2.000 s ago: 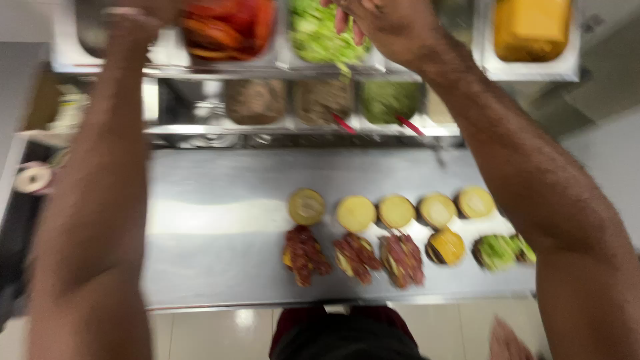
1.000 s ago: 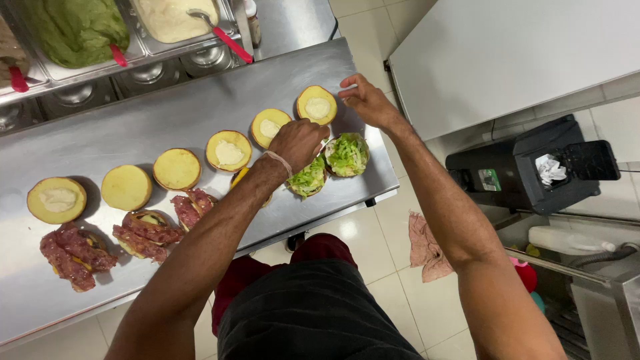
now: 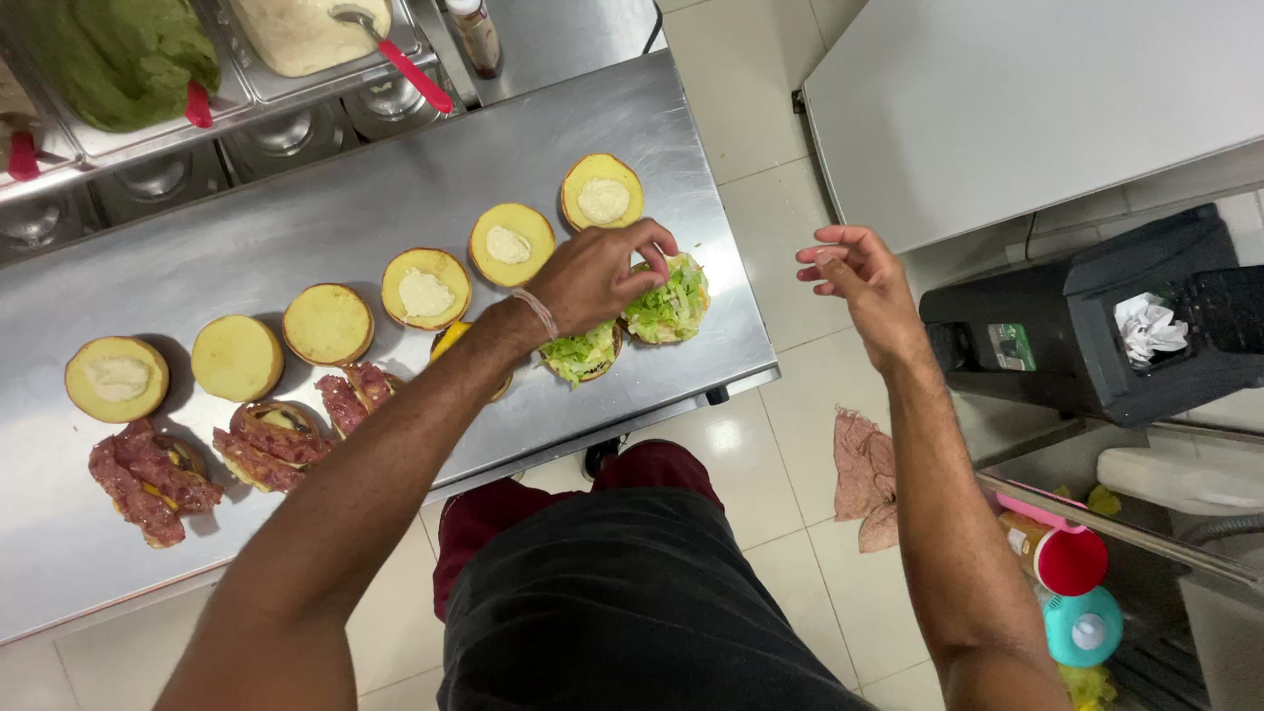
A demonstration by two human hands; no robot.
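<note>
My left hand [image 3: 602,276] hovers at the burger topped with shredded lettuce [image 3: 670,301] near the counter's right end; its thumb and fingers are apart and hold nothing visible. A second lettuce-topped burger [image 3: 581,354] lies partly beneath that hand. My right hand [image 3: 857,281] is empty, fingers loosely curled, over the floor beyond the counter's right edge. Bun halves [image 3: 425,288] lie cut side up in a row, several with a dab of pale sauce. Toward me are bacon-topped burgers [image 3: 156,484] and one with yellow cheese [image 3: 450,338], largely hidden by my left forearm.
Steel pans of green sauce [image 3: 109,59] and pale sauce [image 3: 306,35], with a red-handled spoon [image 3: 413,74], stand behind the steel counter [image 3: 434,163]. A bottle [image 3: 476,38] is beside them. At right are a white surface [image 3: 1027,99], a black bin [image 3: 1076,306] and a floor cloth [image 3: 864,484].
My right hand has moved right, away from the far bun half and past the counter's edge. My left hand stays over the lettuce-topped burgers. The view swung right after the earliest frame.
</note>
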